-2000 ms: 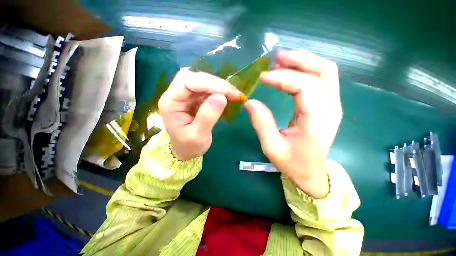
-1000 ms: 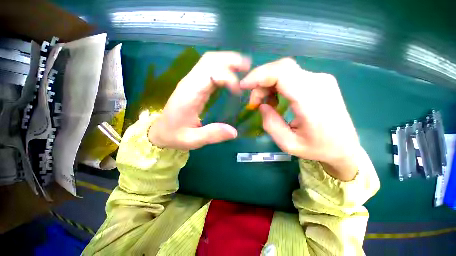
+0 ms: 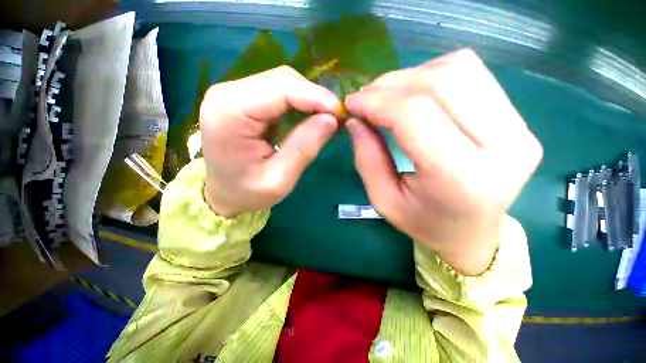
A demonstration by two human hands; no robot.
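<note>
A tiny amber tape piece [image 3: 341, 111] is pinched where the fingertips of both hands meet, above the green bench. My left hand [image 3: 265, 142] holds it between thumb and index finger. My right hand [image 3: 432, 149] pinches at it from the other side. The fingertips hide most of it. A narrow silver-grey metal part [image 3: 356, 212] lies flat on the bench below the hands, its right end hidden by my right hand. Translucent yellow-olive film sheets [image 3: 354, 44] lie on the bench beyond the hands.
Grouped metal parts [image 3: 602, 205] stand at the right, with a white card [image 3: 629, 264] and a blue tray [image 3: 640, 273] beside them. At the left, a brown cardboard box [image 3: 28, 278] holds packing sheets [image 3: 106, 127] and toothed-edged parts. Pale strips [image 3: 146, 172] lie near my left sleeve.
My hands were apart a second ago with the amber piece at my right fingertips; now both sets of fingertips meet on it. The metal part stays on the bench.
</note>
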